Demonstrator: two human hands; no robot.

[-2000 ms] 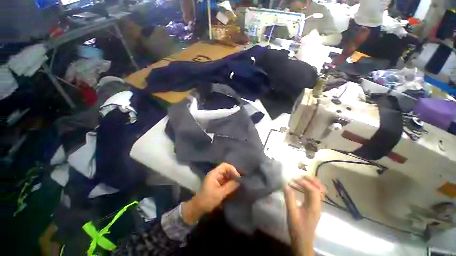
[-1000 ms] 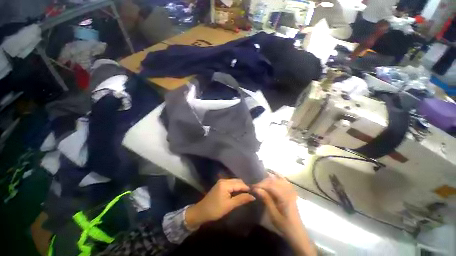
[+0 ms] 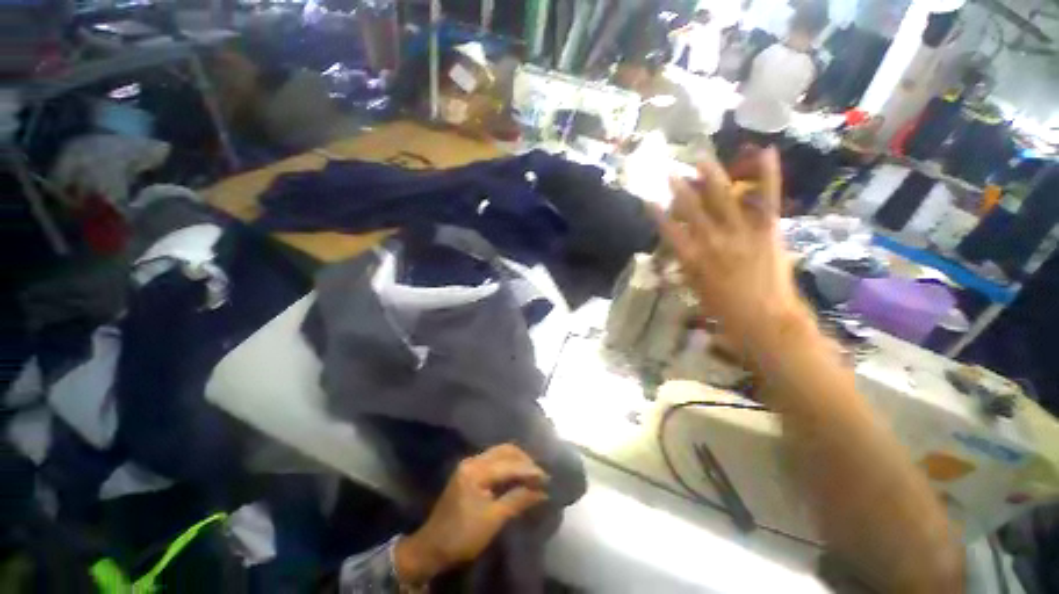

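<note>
The dark grey garment piece (image 3: 436, 360) lies bunched over the white table's left part, with pale lining showing at its upper opening. My left hand (image 3: 478, 505) grips its lower edge near the table's front. My right hand (image 3: 732, 238) is raised above the sewing machine (image 3: 650, 313), blurred, fingers spread, with no cloth in it. My right forearm hides much of the machine arm. The black thread snips (image 3: 723, 485) lie on the machine bed beside a thin black cord (image 3: 664, 432).
Navy garment pieces (image 3: 395, 200) lie on a brown board (image 3: 337, 241) behind the table. A pile of navy and white cut pieces (image 3: 174, 337) hangs at left, with neon green strip (image 3: 157, 563) below. A purple container (image 3: 900, 306) stands beyond the machine. A person (image 3: 778, 84) is in the background.
My right hand has let go of the grey cloth and moved up over the machine. My left hand stays on the cloth. The view has shifted, showing more of the room behind.
</note>
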